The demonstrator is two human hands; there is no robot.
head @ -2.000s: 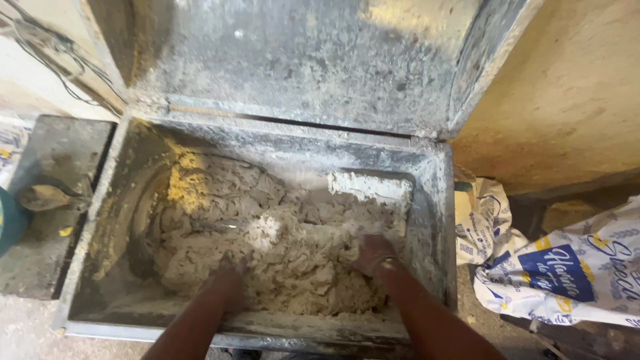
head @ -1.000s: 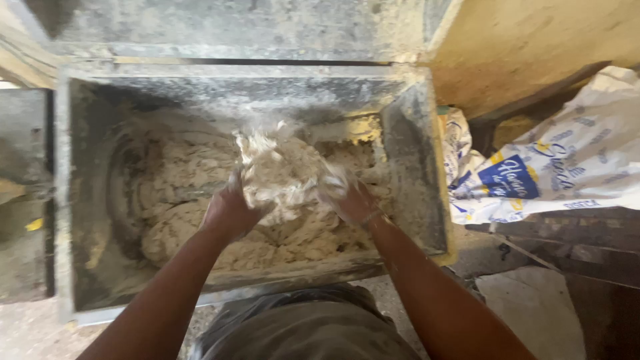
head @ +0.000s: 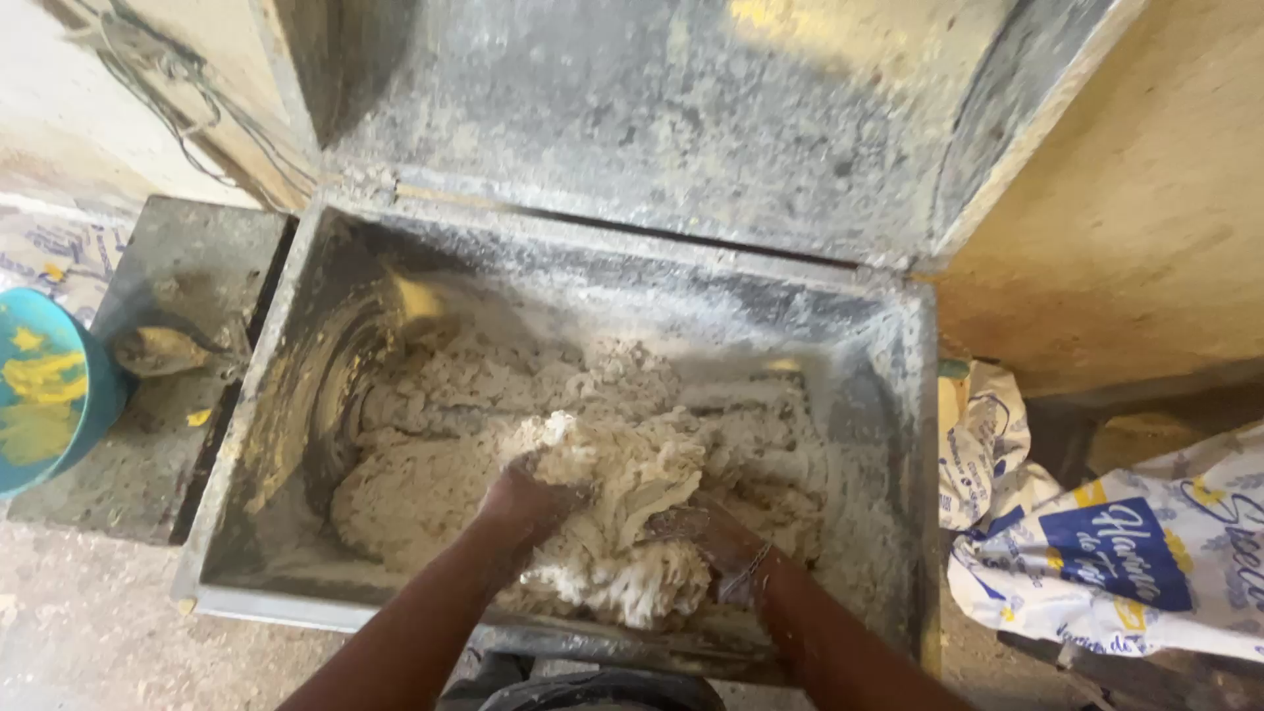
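Rough, sticky dough [head: 415,494] spreads over the floor of a floury metal trough [head: 913,415], whose lid [head: 642,109] stands raised behind it. Near the front wall, my left hand [head: 538,504] and my right hand [head: 706,543] grip a ragged clump of dough [head: 632,494] from both sides. Dough partly hides the fingers of both hands. Dry white flour clings to the clump's top and front. A thin chain bracelet circles my right wrist.
Left of the trough, a dark slab [head: 197,257] bears a scoop [head: 163,351] and a teal bowl [head: 94,395] with yellow matter inside. Printed flour sacks [head: 1116,553] lie to the right beside a yellowish wall [head: 1116,247]. Cables hang at the upper left.
Both hands were lower and apart in the dough two seconds ago; one second ago they held a clump up around the middle. The clump is now nearer the front wall. The view has shifted.
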